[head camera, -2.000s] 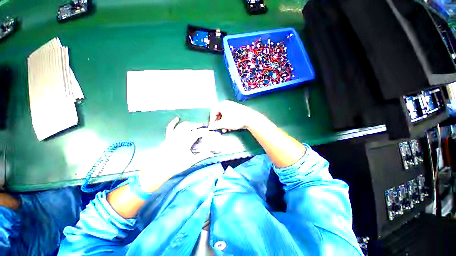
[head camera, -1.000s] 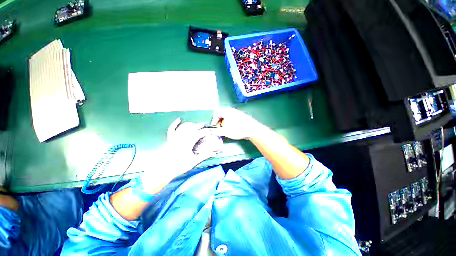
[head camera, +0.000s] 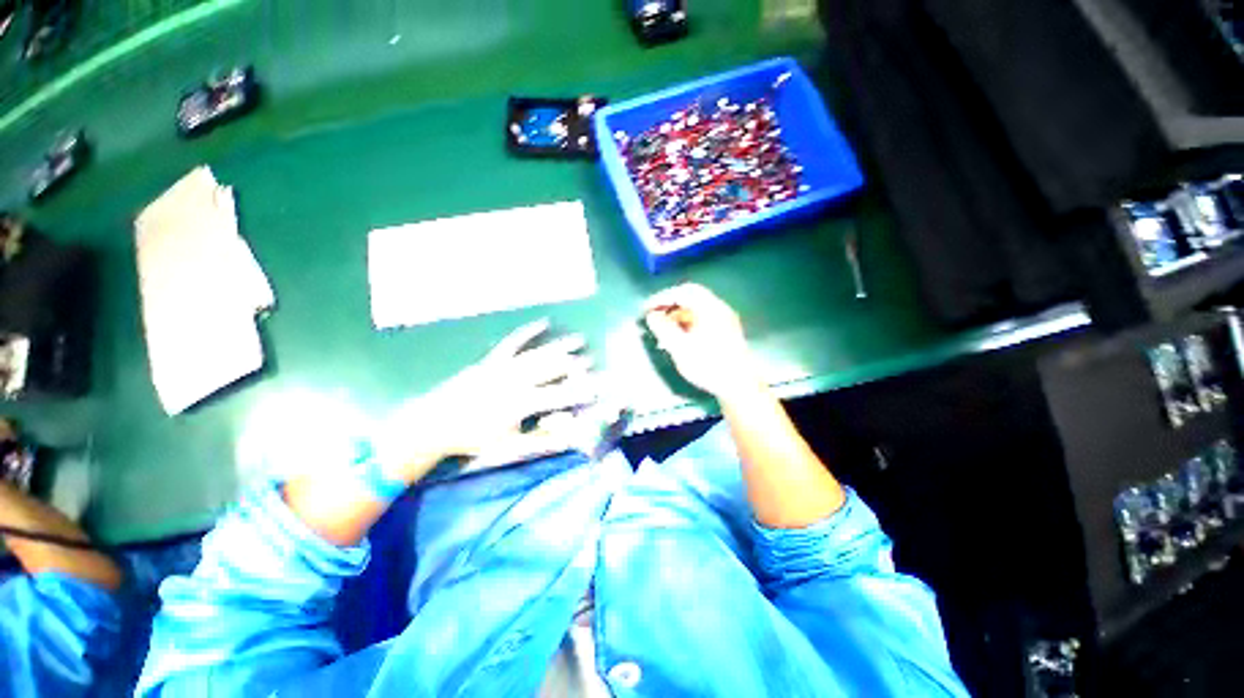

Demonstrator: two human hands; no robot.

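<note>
My left hand (head camera: pixel 525 389), washed out by glare, is over the bench's front edge with its fingers spread. A dark item, perhaps a circuit board, shows partly under its fingers; whether it is gripped is unclear. My right hand (head camera: pixel 709 341) is to its right, apart from it, with thumb and fingertips closed on a small reddish wired part (head camera: pixel 673 316). The blue parts bin (head camera: pixel 832 171), full of red, black and white wired parts, stands beyond my right hand. A white sheet (head camera: pixel 482 263) lies flat beyond my left hand.
A black housing (head camera: pixel 550 126) with a blue board touches the bin's left side. A stack of cards (head camera: pixel 201 300) lies left. A thin tool (head camera: pixel 855 263) lies right of the bin. Black foam trays (head camera: pixel 1003 177) stand right. More boards (head camera: pixel 216 101) lie at the back. A neighbour's arm (head camera: pixel 55 545) shows left.
My right hand has moved right, away from my left hand, with the reddish part at its fingertips. My left fingers are more spread. The view has tilted and shifted, showing more at left.
</note>
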